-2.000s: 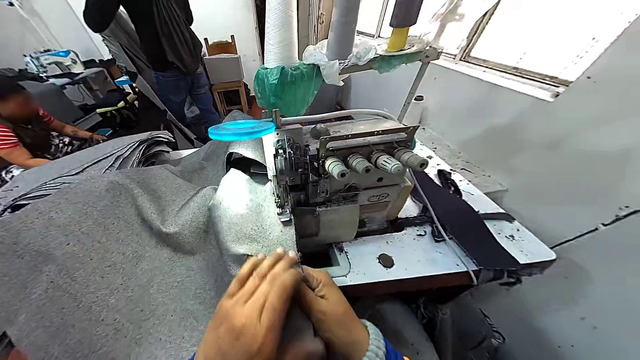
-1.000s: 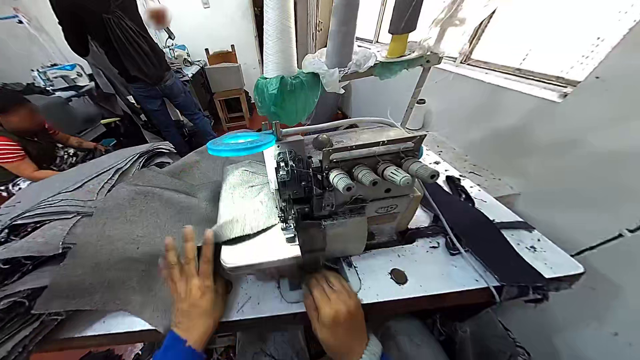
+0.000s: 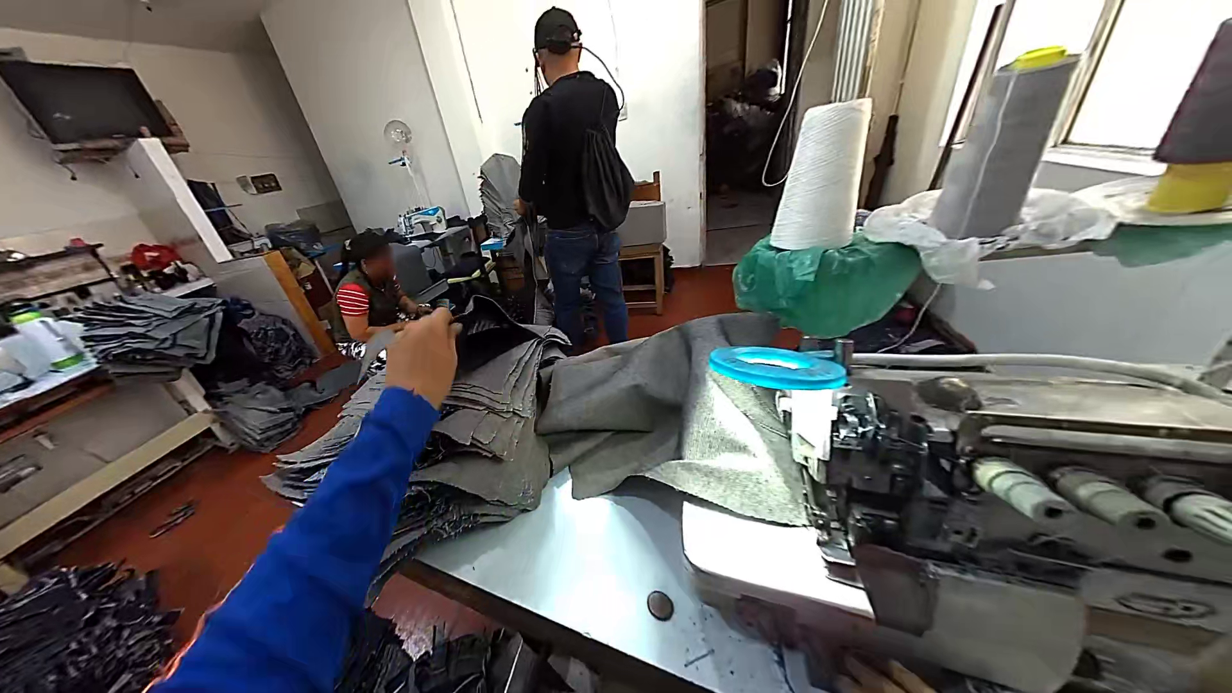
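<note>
My left hand reaches out at the end of a blue sleeve, its fingers closed on the edge of a grey cloth piece at the top of a stack of grey cut fabric. Of my right hand only some fingers show at the bottom edge, below the overlock sewing machine; what they do is hidden. A loose grey fabric piece lies between the stack and the machine, with one end on the machine's bed near the presser foot. A blue ring sits at the machine's head.
White, grey and dark thread cones stand behind the machine above green plastic. A standing person and a seated person are farther back. Fabric heaps lie on the floor at left. The white table ends in a dark edge.
My left hand has gone from beside the machine's bed to the fabric stack and closed on cloth there. The view has swung strongly left. My right hand is now mostly out of sight.
</note>
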